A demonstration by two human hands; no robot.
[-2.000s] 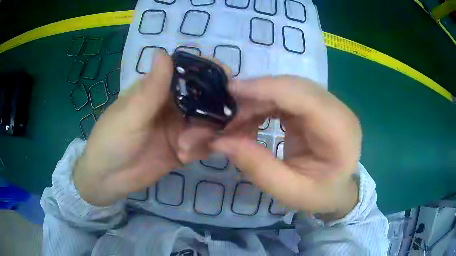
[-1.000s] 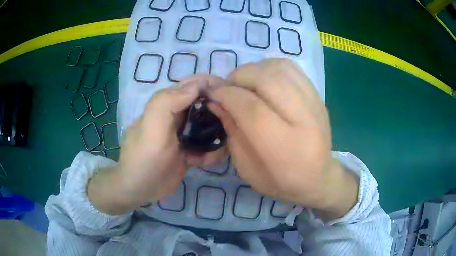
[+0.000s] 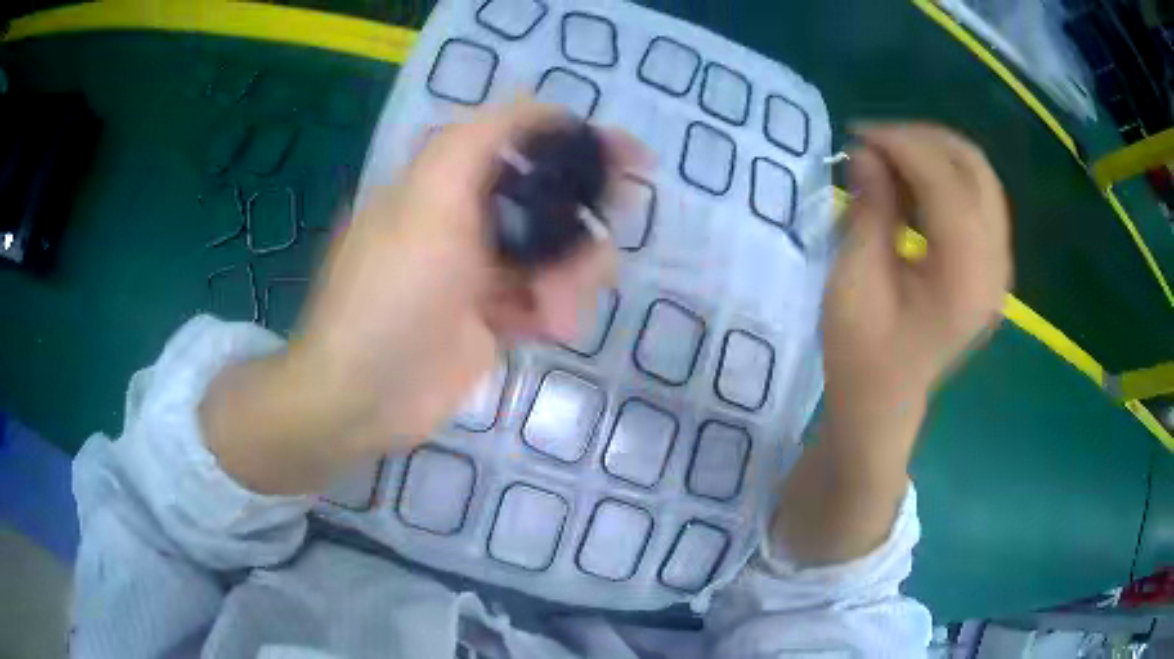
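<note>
My left hand (image 3: 399, 283) holds a glossy black watch housing (image 3: 551, 187) above the upper left part of the tray. The housing is blurred, with pale spots on its face. My right hand (image 3: 914, 258) is blurred, off the housing, at the tray's right edge, with curled fingers. A small white fleck shows at its fingertips; I cannot tell if it holds anything. The white blister tray (image 3: 740, 264) lies in front of me with rows of thin black frame rings (image 3: 563, 416) in its pockets.
Loose frame rings (image 3: 272, 219) lie on the green mat (image 3: 142, 303) at left, beside a black block (image 3: 45, 180) at the far left. Yellow tape (image 3: 1062, 337) crosses the mat. Dark and red items show at the upper right edge.
My right hand has left the housing and moved right. My left hand still holds the housing, now higher in view. The view has turned, so the tray appears tilted.
</note>
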